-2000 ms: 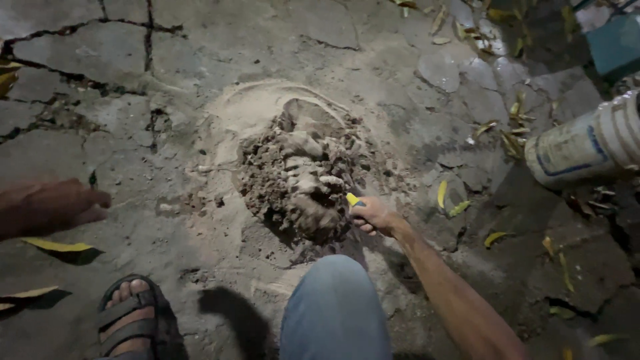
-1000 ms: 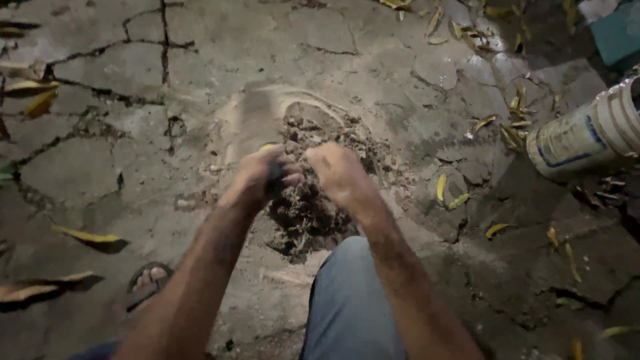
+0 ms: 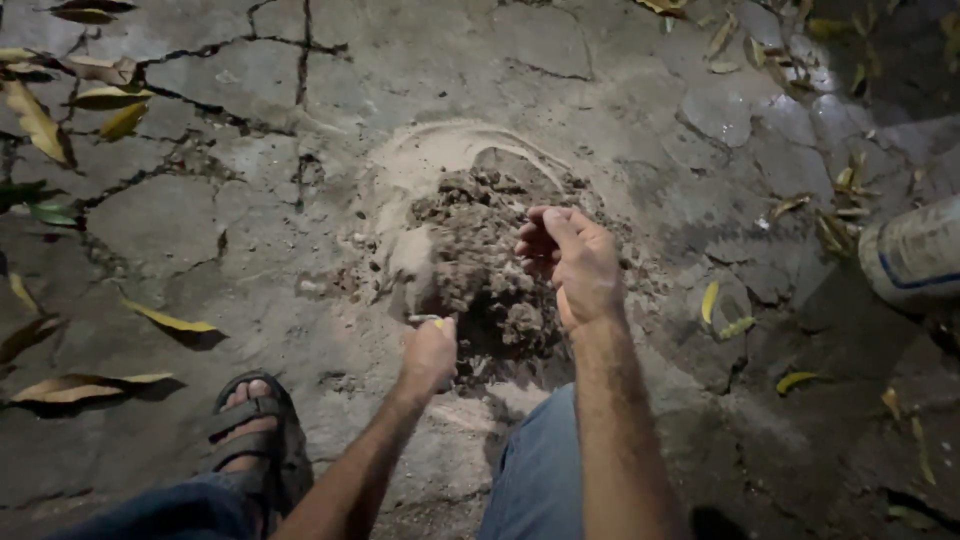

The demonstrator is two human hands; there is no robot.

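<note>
A pile of wet, clumpy mortar mix (image 3: 502, 255) lies on cracked concrete, with paler powder (image 3: 442, 142) spread around its upper and left sides. My left hand (image 3: 431, 351) is closed on the yellow handle of a trowel (image 3: 424, 319) at the pile's lower left. Only a bit of the handle and the metal shank show clearly; the blade is blurred and blends with the mix. Over the right side of the pile is my right hand (image 3: 574, 259), its fingers loosely curled and apart, with nothing seen in them.
A dirty white plastic bucket (image 3: 919, 255) lies at the right edge. Dry leaves (image 3: 171, 319) are scattered on both sides, and cracks (image 3: 217, 112) run through the concrete at upper left. My sandalled foot (image 3: 251, 427) is at lower left, my jeans-clad knee (image 3: 536, 465) below the pile.
Two seconds ago my right hand held the yellow handle; now my left hand has it. Since one second ago the hands have moved apart, the left one down toward the pile's lower left.
</note>
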